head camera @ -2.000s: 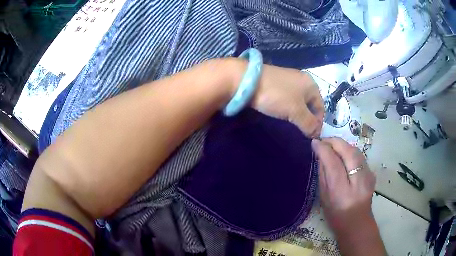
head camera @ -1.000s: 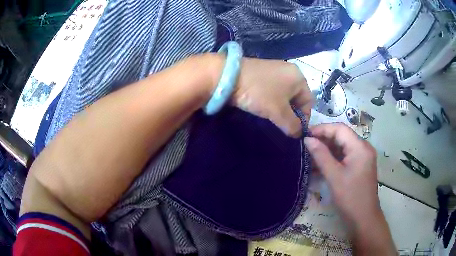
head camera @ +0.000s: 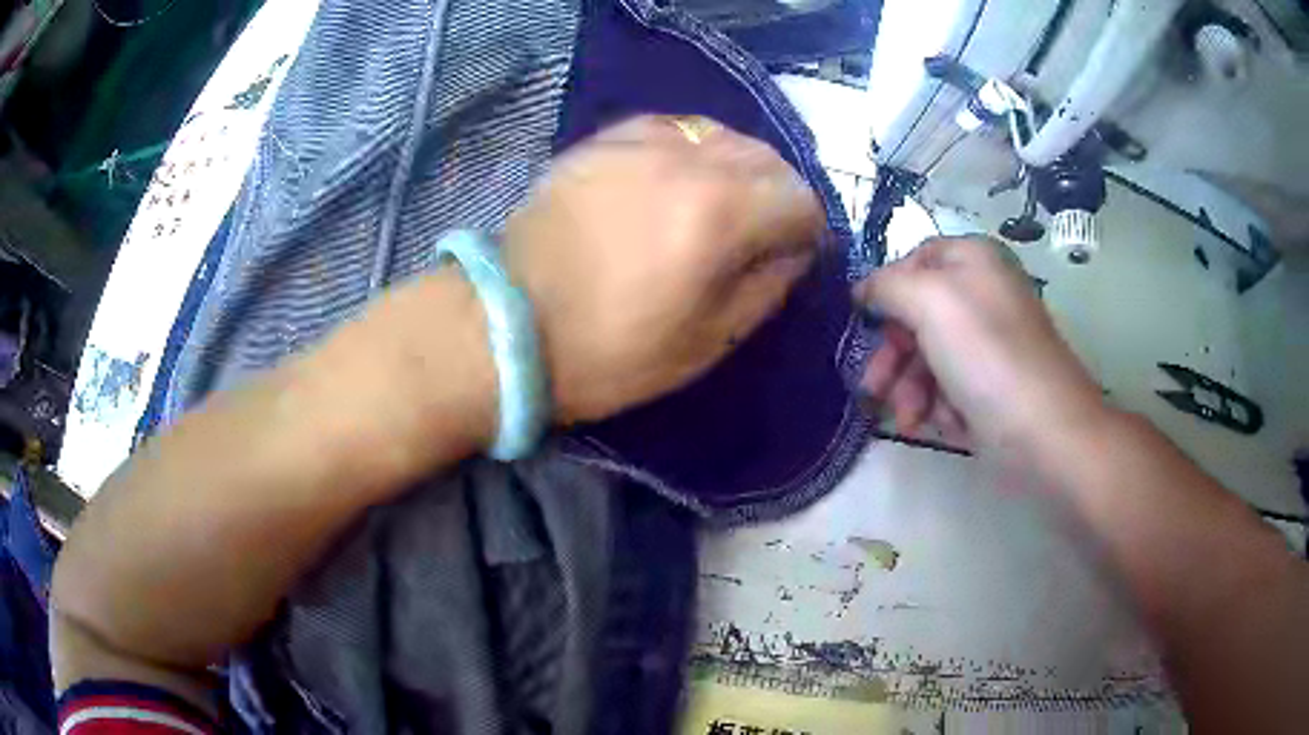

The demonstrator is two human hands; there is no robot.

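Note:
The dark purple pocket bag (head camera: 747, 417) lies inside the striped blue-grey denim jacket (head camera: 352, 158), its overlocked rounded edge towards the right. My left hand (head camera: 668, 251), blurred and with a pale green bangle at the wrist, lies curled over the middle of the pocket bag. Its fingertips are hidden, so I cannot tell if it grips cloth. My right hand (head camera: 955, 338) pinches the overlocked edge of the pocket bag between thumb and finger, beside the machine's presser foot area. No small strip can be made out.
The cream sewing machine (head camera: 991, 72) stands at the upper right, with a tension knob (head camera: 1074, 230). Black thread snips (head camera: 1209, 399) lie on the machine bed at the right. The worn white table (head camera: 804, 589) has printed ruler marks and a yellow label (head camera: 804, 711) at the front.
My left hand has moved left and off the edge onto the middle of the pocket bag. The bag's upper edge now shows. My right hand has shifted up with the edge. The view has shifted.

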